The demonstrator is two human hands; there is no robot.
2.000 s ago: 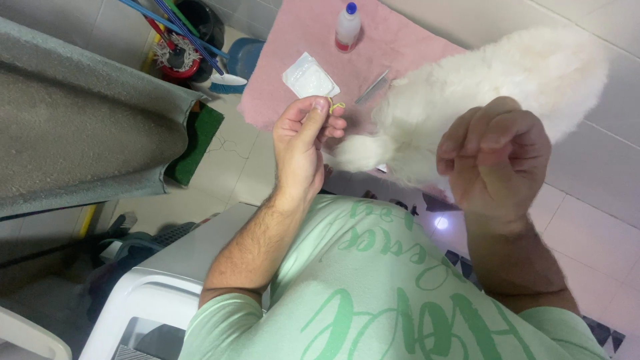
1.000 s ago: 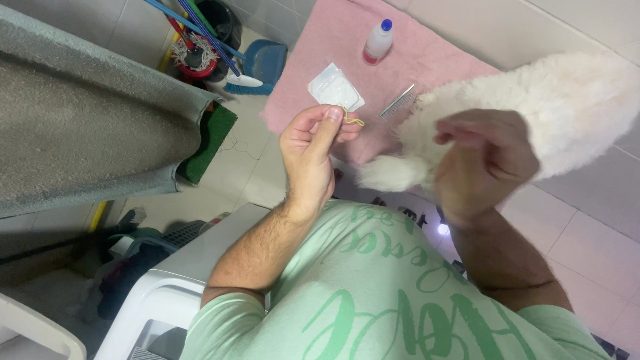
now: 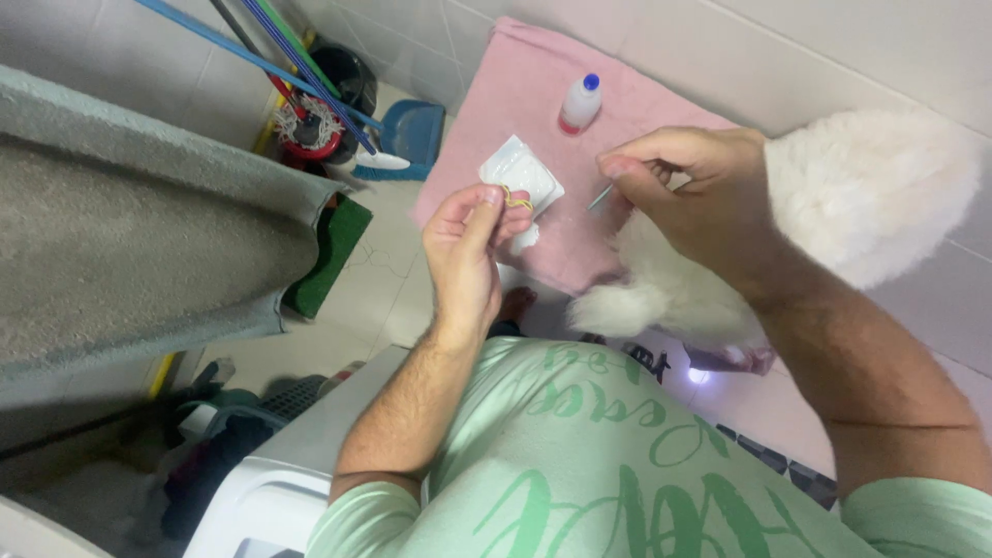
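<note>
My left hand (image 3: 473,248) pinches a thin yellow cord (image 3: 515,199) between thumb and fingers, above a white packet (image 3: 519,177) on a pink towel (image 3: 535,77). My right hand (image 3: 682,186) is raised over the towel with thumb and fingertips together; whether something thin is between them cannot be told. Just below its fingertips shows part of a slim metal tool (image 3: 600,197), the rest hidden by the hand. A clear bottle with a blue cap and reddish liquid (image 3: 580,105) stands farther back. A fluffy white animal (image 3: 868,194) is on the right, partly behind my right hand and forearm.
At the left are a blue dustpan (image 3: 411,132), a mop head (image 3: 308,128) with coloured handles, and a grey corrugated panel (image 3: 155,225) beside a green mat (image 3: 329,256). A white appliance or furniture piece (image 3: 271,480) stands by my left elbow. Tiled wall bounds the towel's far side.
My right hand has moved inward and forward over the towel, closer to my left hand. The left hand keeps its pinch on the yellow cord.
</note>
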